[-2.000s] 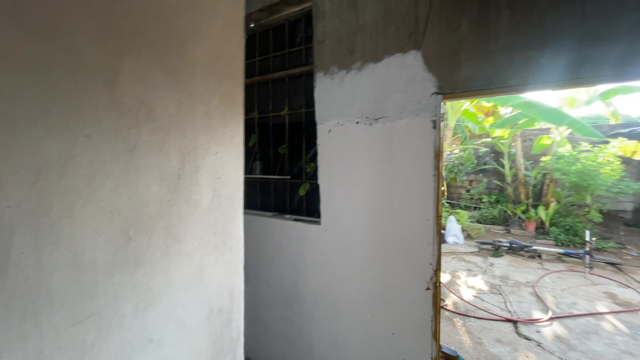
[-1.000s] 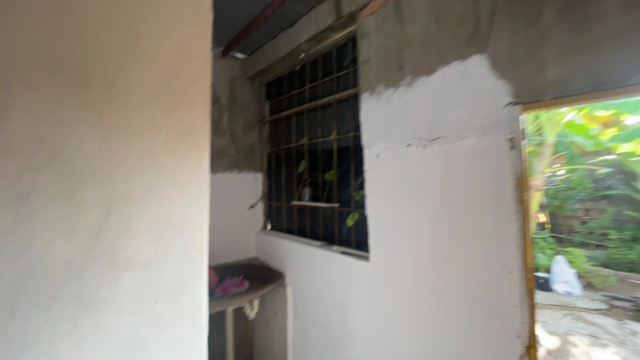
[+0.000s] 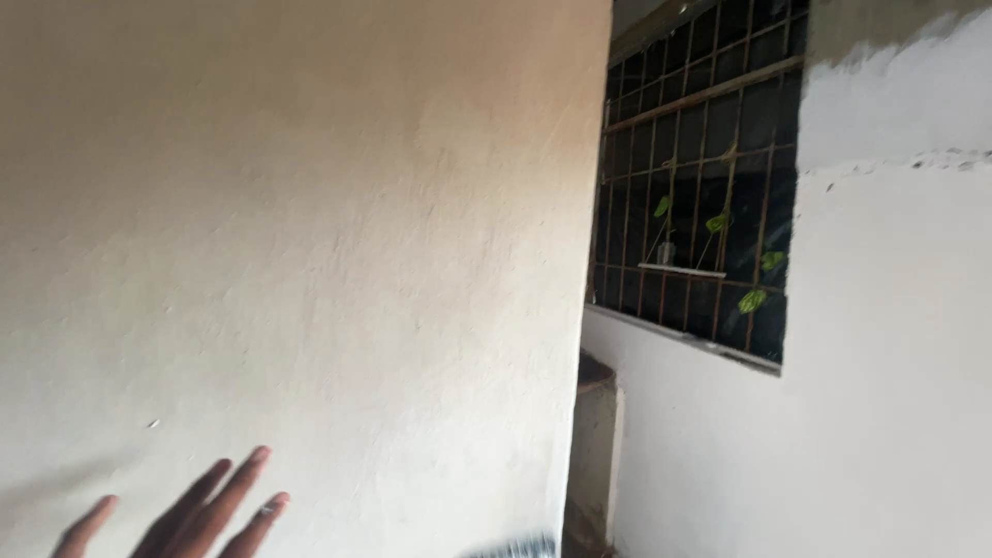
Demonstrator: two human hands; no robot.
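My left hand (image 3: 205, 515) is raised at the bottom left, fingers spread and holding nothing. It is in front of the pale painted wall (image 3: 349, 256); whether the fingertips touch it cannot be told. One finger has a small whitish mark or band. At the bottom edge, near the wall's corner, shows the blurred, bristly grey-and-white top of what looks like a brush (image 3: 515, 547). Whatever holds it is hidden below the frame. My right hand is out of view.
Beyond the wall's vertical edge is a window with a rusty metal grille (image 3: 697, 178), leafy stems and a small hanging shelf (image 3: 682, 270). A worn counter (image 3: 595, 372) stands below it. The white wall (image 3: 876, 403) at right has bare grey plaster above.
My left hand and the bristly object have come into view at the bottom. The view has turned left, so the doorway and the garden outside no longer show.
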